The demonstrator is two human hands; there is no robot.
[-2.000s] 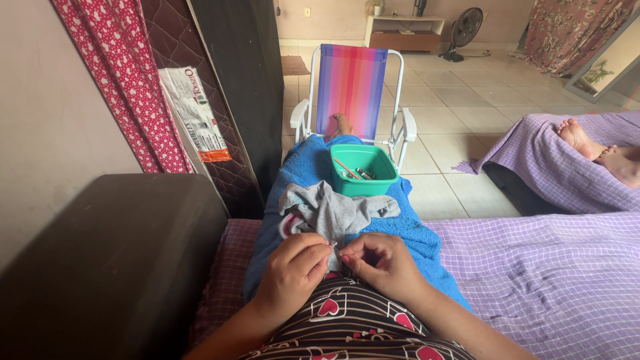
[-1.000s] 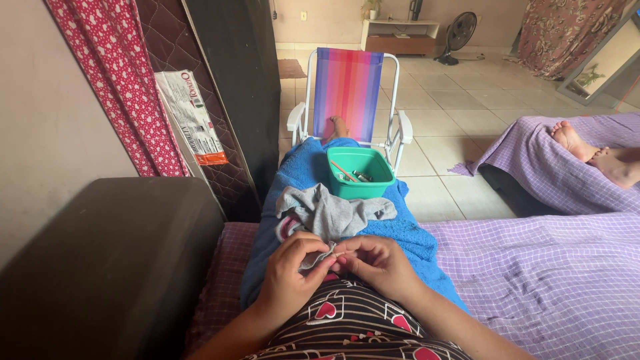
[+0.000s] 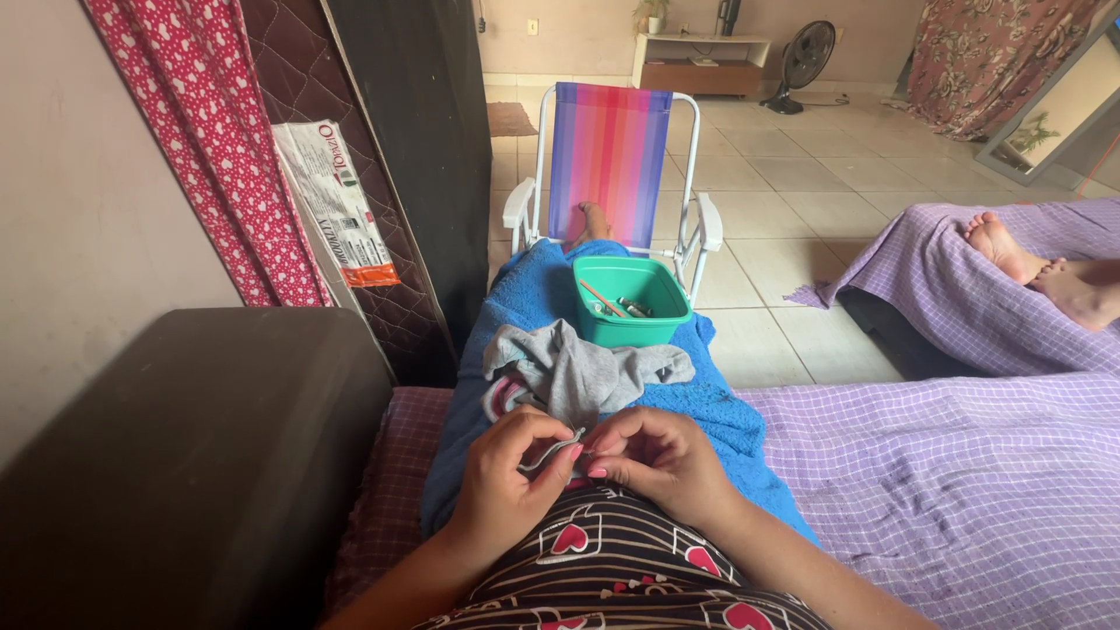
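Observation:
Over my lap, my left hand (image 3: 521,464) pinches an edge of a grey cloth garment (image 3: 569,372) between thumb and forefinger. My right hand (image 3: 652,455) is close beside it, thumb and forefinger nearly together at the same edge; whether something thin is between them is too small to tell. The garment lies bunched on a blue towel (image 3: 735,437) over my legs, with a pink and white striped part at its left. Just beyond stands a green plastic tub (image 3: 634,331) holding an orange-pink stick and several small items.
A folding chair with a striped fabric back (image 3: 608,157) stands ahead, a foot resting on it. The dark sofa armrest (image 3: 192,437) is at my left. Purple checked covers (image 3: 945,455) spread to the right, where another person's bare feet (image 3: 1006,249) rest. A fan (image 3: 801,66) stands farther back.
My two hands, touching at the cloth edge one second ago, now show a small gap between their fingertips. The tub and chair have stayed in place.

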